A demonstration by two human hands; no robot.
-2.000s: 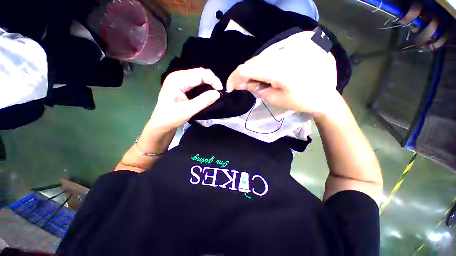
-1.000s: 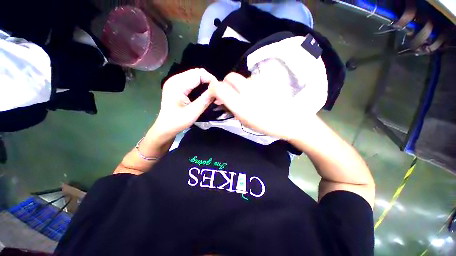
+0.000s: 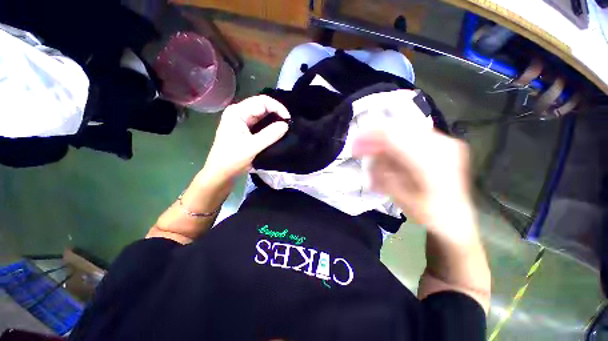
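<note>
A black garment with white lining lies bunched on the lap. My left hand pinches its black edge between thumb and forefinger; a tiny speck shows at the fingertips. My right hand is blurred, apart from my left hand and over the white lining; whether it holds a needle or thread cannot be told. A small black label shows on the lining beyond my right hand.
A pink-red mesh basket stands on the green floor at upper left. A pile of black and white garments is at far left. A pale table edge is at upper right. A blue crate is at lower left.
My right hand has moved away from my left fingertips, to the right. My left hand still pinches the black edge. The view has shifted, showing more of the table.
</note>
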